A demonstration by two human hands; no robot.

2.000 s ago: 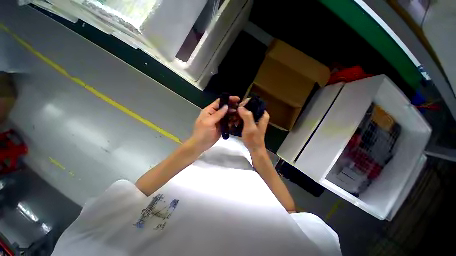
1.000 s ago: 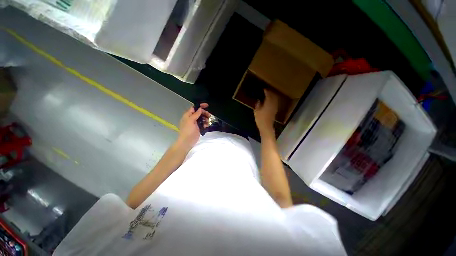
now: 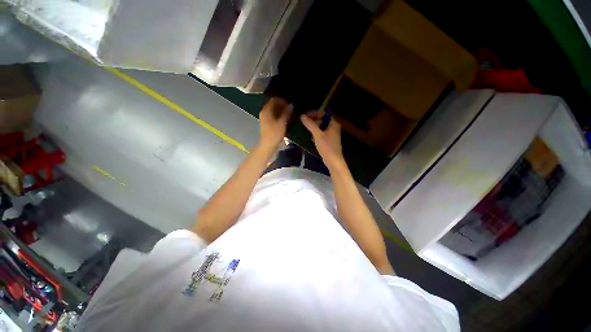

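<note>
My right hand (image 3: 326, 134) is at the centre, in front of the open cardboard box, with its fingers closed on a small dark part (image 3: 326, 119). My left hand (image 3: 275, 123) is just left of it, fingers bent and blurred; whether it holds something dark cannot be told. The two hands are slightly apart. The open cardboard box (image 3: 405, 61) stands on the dark bench with flaps up, and dark pieces (image 3: 360, 107) show in its shadowed inside.
A white bin (image 3: 505, 188) at the right holds packed red, grey and orange items. More white bins (image 3: 162, 35) stand at the upper left. Something red (image 3: 505, 80) lies behind the right bin. Grey floor with a yellow line (image 3: 185, 115) is at the left; red trays are beyond.
My right hand has come out of the cardboard box and is back near my left hand. The dark cluster seen in my hands two seconds ago no longer shows there. The view has shifted.
</note>
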